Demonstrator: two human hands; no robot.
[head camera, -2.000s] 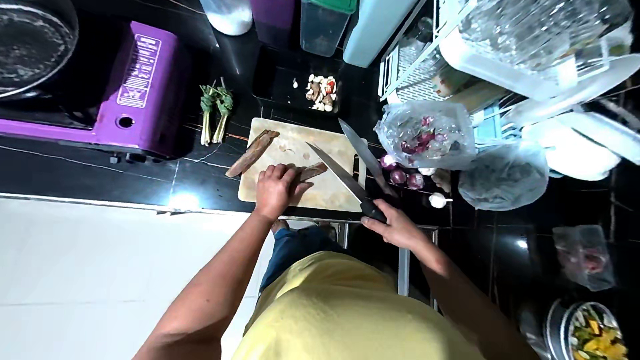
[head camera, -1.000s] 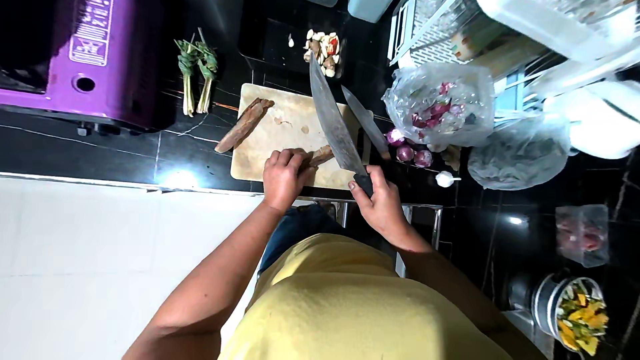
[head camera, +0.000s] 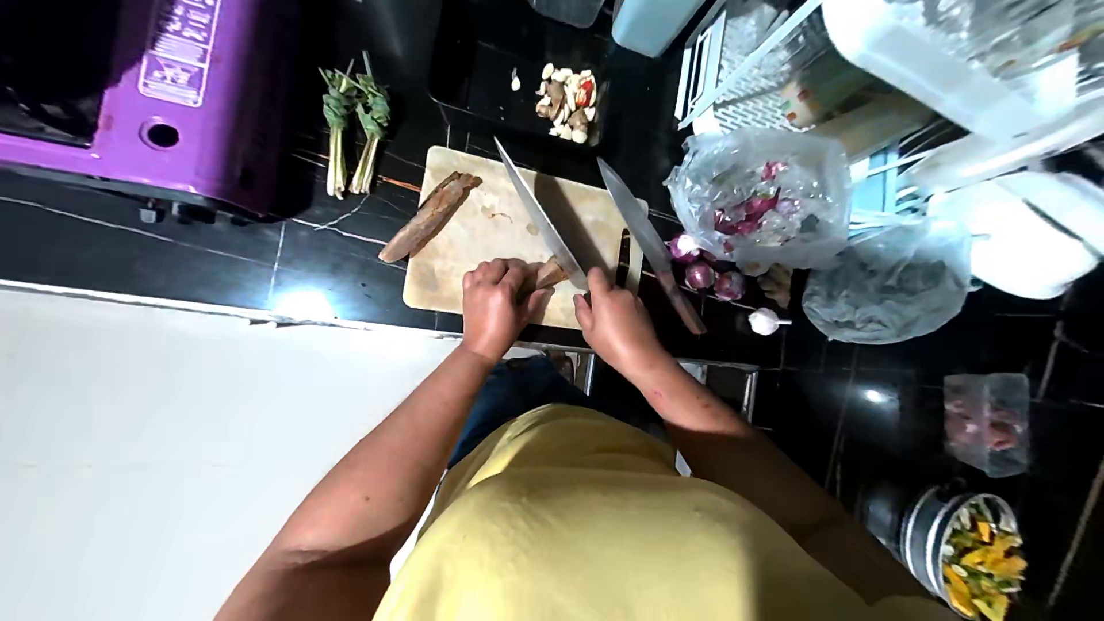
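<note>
My left hand (head camera: 500, 302) presses a brown piece of meat or fish (head camera: 550, 273) against the pale cutting board (head camera: 466, 276). My right hand (head camera: 619, 323) grips the handle of a large kitchen knife (head camera: 539, 216), whose blade slants over the board and meets the right end of that piece. A longer brown piece (head camera: 431, 216) lies at the board's left, partly over its edge. A second knife (head camera: 640, 220) with a brown handle rests along the board's right side, touched by no hand. My fingers hide part of the held piece.
A purple portable stove (head camera: 216, 112) and leafy stalks (head camera: 355, 129) are at left. Behind the board, a black tray (head camera: 483, 86) holds chopped pieces. Red onions (head camera: 700, 276), a garlic bulb (head camera: 764, 322), plastic bags (head camera: 759, 198) and a dish rack (head camera: 711, 65) stand right. A pot (head camera: 923, 535) holds cut vegetables.
The held knife's blade has swung more upright since two seconds ago and now meets the held piece's right end. My left hand still holds that piece.
</note>
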